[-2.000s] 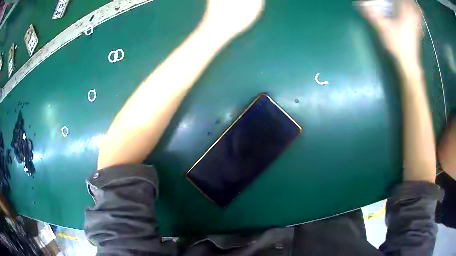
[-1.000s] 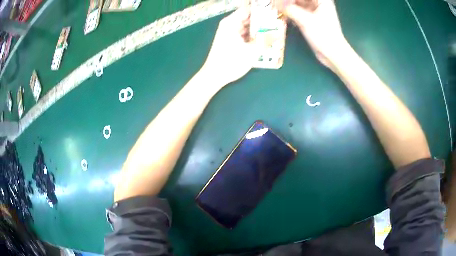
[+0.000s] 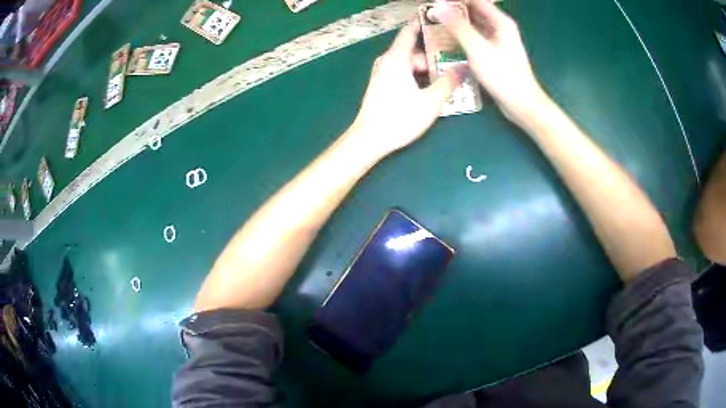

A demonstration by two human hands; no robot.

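A narrow pinkish-gold handset half (image 3: pixel 450 56) with a green patch at mid-length and a whitish lower end is at the top centre. My left hand (image 3: pixel 407 92) grips it from its left side, thumb over the lower part. My right hand (image 3: pixel 500 60) is at its upper right, with fingers over the upper end. Whether the right fingers pinch a small part cannot be told.
A dark smartphone (image 3: pixel 384 288) lies near my body. White rings (image 3: pixel 196 177) are scattered at left, a white hooked piece (image 3: pixel 475 174) below my hands. Several handset halves (image 3: pixel 154 59) lie beyond the pale strip (image 3: pixel 263 73). Black scraps (image 3: pixel 73 307) lie far left; another person's arm (image 3: pixel 712 215) shows at right.
Both hands came together on the handset half at the top centre, then shifted slightly right with it. The right fingers now lie over its upper end. The view has shifted, showing more handset halves.
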